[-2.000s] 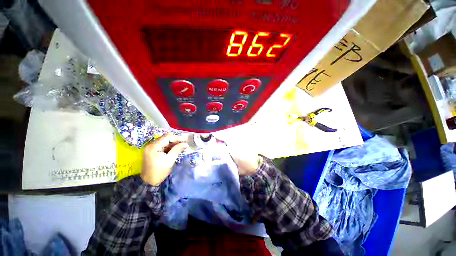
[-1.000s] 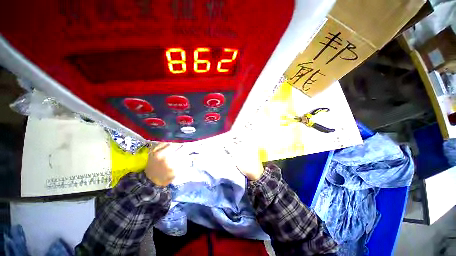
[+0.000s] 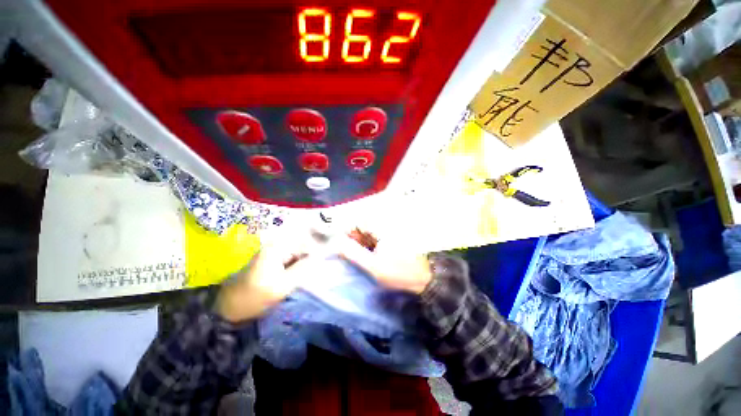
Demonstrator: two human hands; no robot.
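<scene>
The light blue denim garment lies over my lap and up to the table's edge, under the machine head. The white button attaching machine with its red panel fills the top and shows 862. My left hand is on the left part of the cloth, blurred, with its fingers at the cloth's upper edge. My right hand is on the cloth's right side, blurred and very bright. Both hands hold the cloth. Whether a button is at the fingertips cannot be told.
Loose shiny buttons lie left of the machine, beside clear plastic bags and a yellow sheet. Pliers lie on the right of the table. A cardboard box is at upper right. A blue bin holds denim garments.
My left hand has moved down and slightly left, and its fingers now show. The cloth has shifted with my hands. The view has tilted, so the machine panel stands higher and more buttons show.
</scene>
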